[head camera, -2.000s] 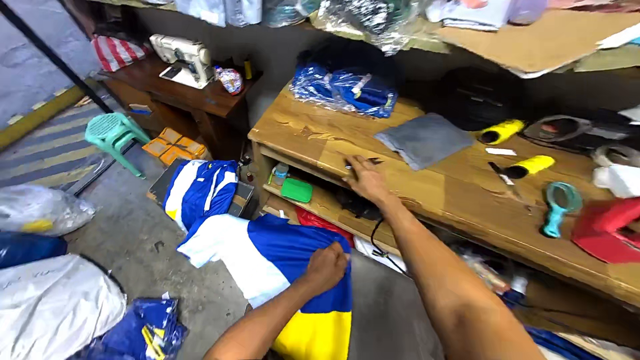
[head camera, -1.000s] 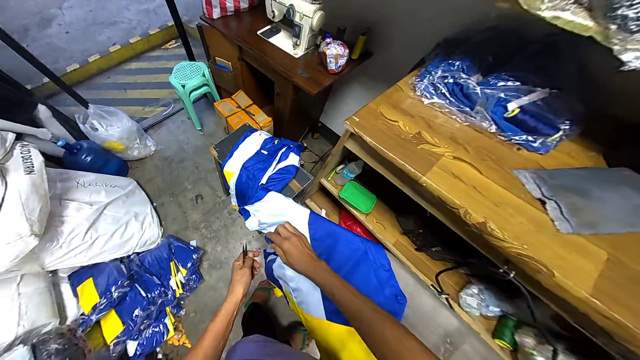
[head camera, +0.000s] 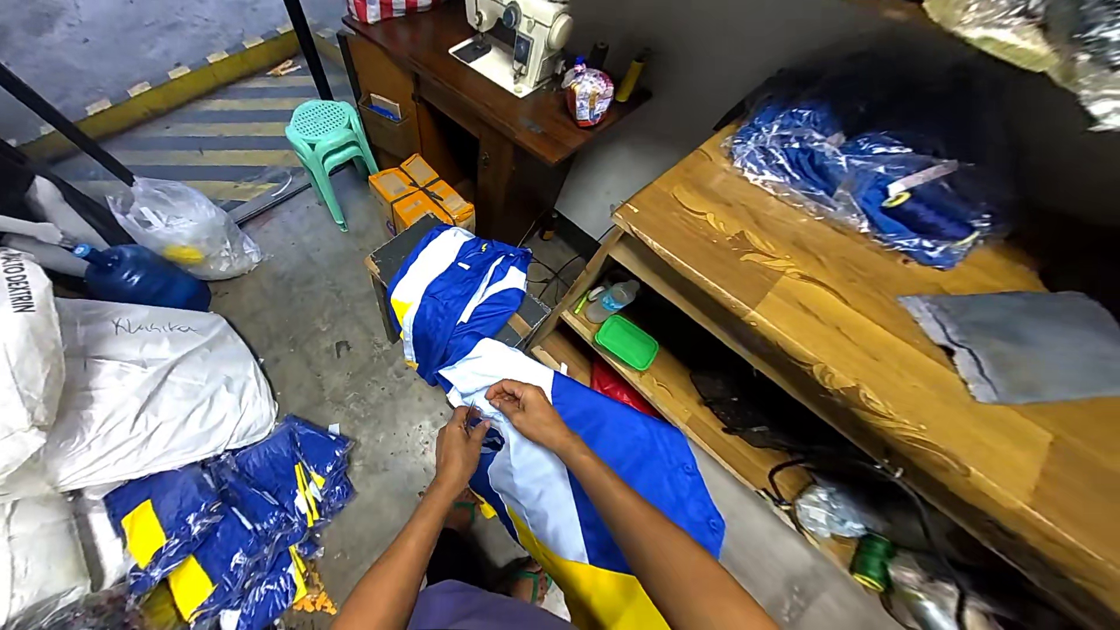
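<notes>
A garment of white, blue and yellow cloth (head camera: 621, 472) hangs over my lap, its white upper part reaching toward a low stand. My left hand (head camera: 461, 448) is at the white cloth, fingers closed around a slim dark tool, mostly hidden; its kind is unclear. Close beside it, my right hand (head camera: 529, 413) pinches at the white cloth with thumb and fingertips; whether a thread is between them is too small to tell. Folded blue, white and yellow garments (head camera: 459, 293) lie piled on the dark low stand (head camera: 385, 262) just beyond.
At right is a wooden table (head camera: 744, 289) with bagged blue garments (head camera: 866, 184) and a grey cloth (head camera: 1024, 346); its shelf holds a green tray (head camera: 626, 342). Ahead are a sewing machine (head camera: 525, 44), stool (head camera: 324, 131) and orange boxes (head camera: 424, 197). White sacks (head camera: 157, 394) and packed garments (head camera: 227, 516) lie left.
My right hand has left the tabletop, where it was two seconds ago, and come to the garment beside my left hand. The view has swung left.
</notes>
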